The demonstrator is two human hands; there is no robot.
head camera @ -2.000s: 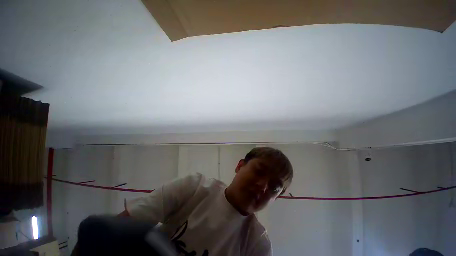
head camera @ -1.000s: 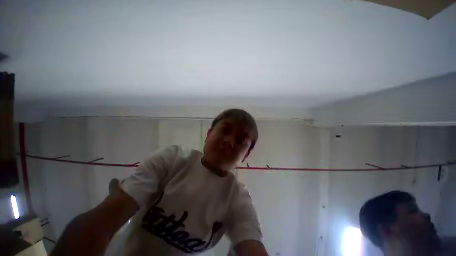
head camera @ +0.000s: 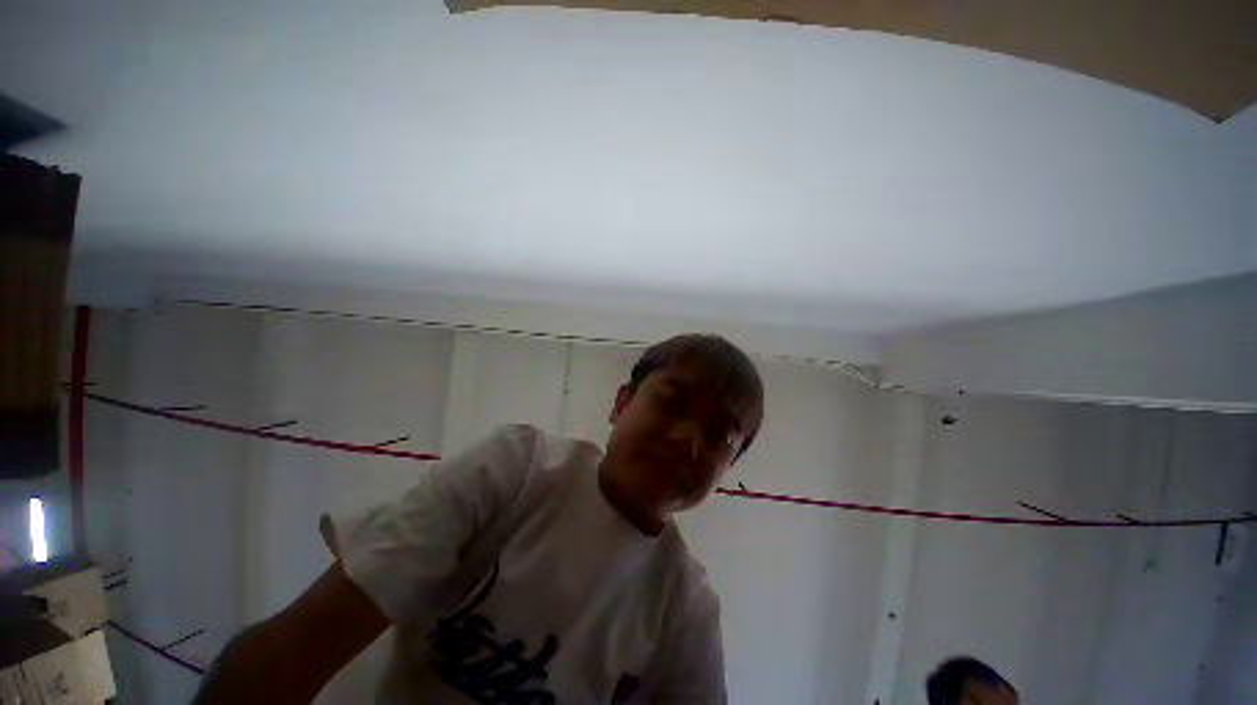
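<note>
A person in a white T-shirt with dark lettering (head camera: pixel 552 551) leans over the camera at lower centre. The arm at the left reaches down past the bottom edge, and its hand is out of the picture. A plain tan cardboard strip (head camera: pixel 882 19) runs along the top edge. Neither of my hands is in view. No work surface shows.
Part of a second person's head (head camera: pixel 969 680) shows at the bottom right. Stacked brown cardboard (head camera: pixel 31 324) stands at the far left, with cartons (head camera: pixel 62 672) below it. A red pipe (head camera: pixel 882 510) crosses the pale wall under the ceiling.
The cardboard strip shows more along the top than one second ago. The leaning person appears slightly further right and lower. The second person's head has moved lower and left, mostly out of the picture.
</note>
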